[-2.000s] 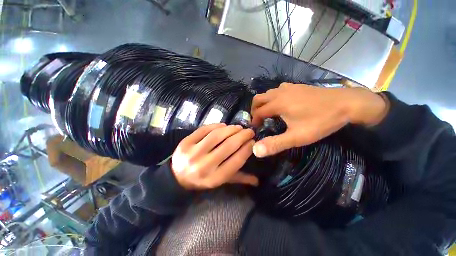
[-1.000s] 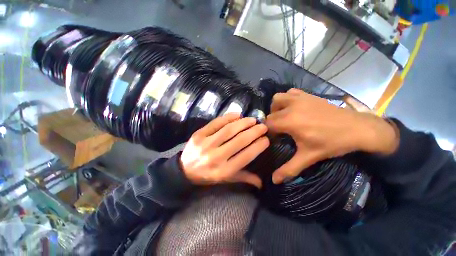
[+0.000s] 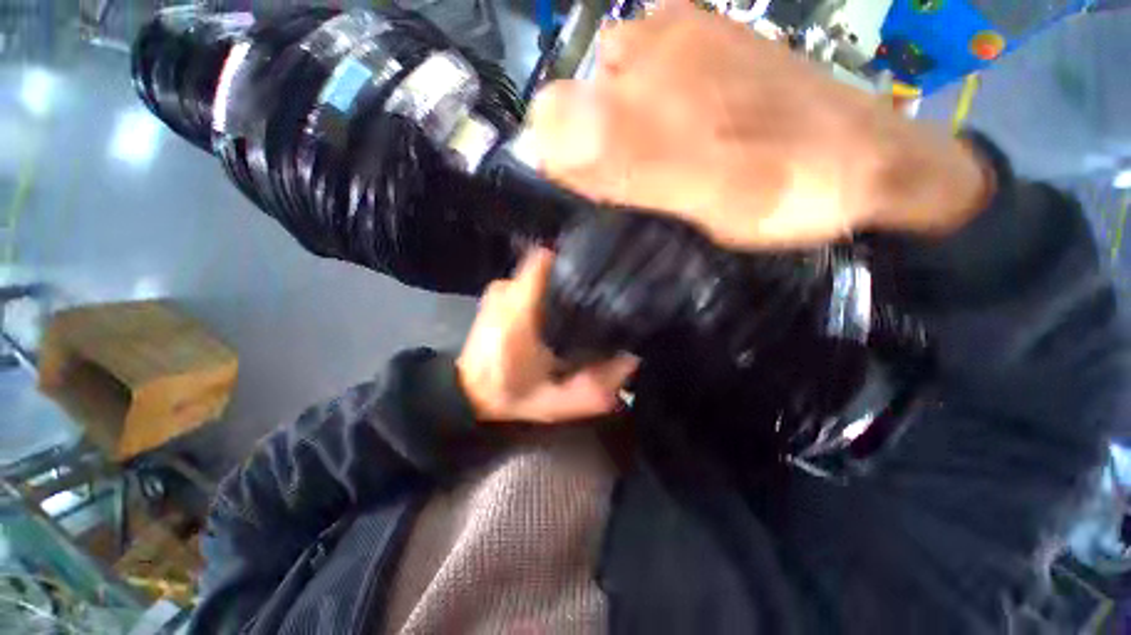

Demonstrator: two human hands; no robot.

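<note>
Taped black cable bundles [image 3: 372, 161] form a long row from the upper left to my lap, with silvery bands and white, yellow and pale blue labels. My left hand [image 3: 527, 354] cups a thick black bundle [image 3: 633, 285] from below and the left; its fingertips are partly hidden behind the cables. My right hand [image 3: 744, 137] is curled over the top of the same bundle, back of the hand up, its thumb and fingertips hidden. The hands are apart, with the bundle between them. The bundle and the right hand are blurred.
An open brown cardboard box [image 3: 149, 372] stands at the left above metal frames. A blue control box [image 3: 949, 44] with an orange-red button is at the upper right, partly behind my right hand. More banded cables [image 3: 850, 298] lie beside my right sleeve.
My right hand has moved up and closer to the camera, and my left hand has moved under the bundle. The view has shifted, putting the cable row higher and hiding most of the machine table.
</note>
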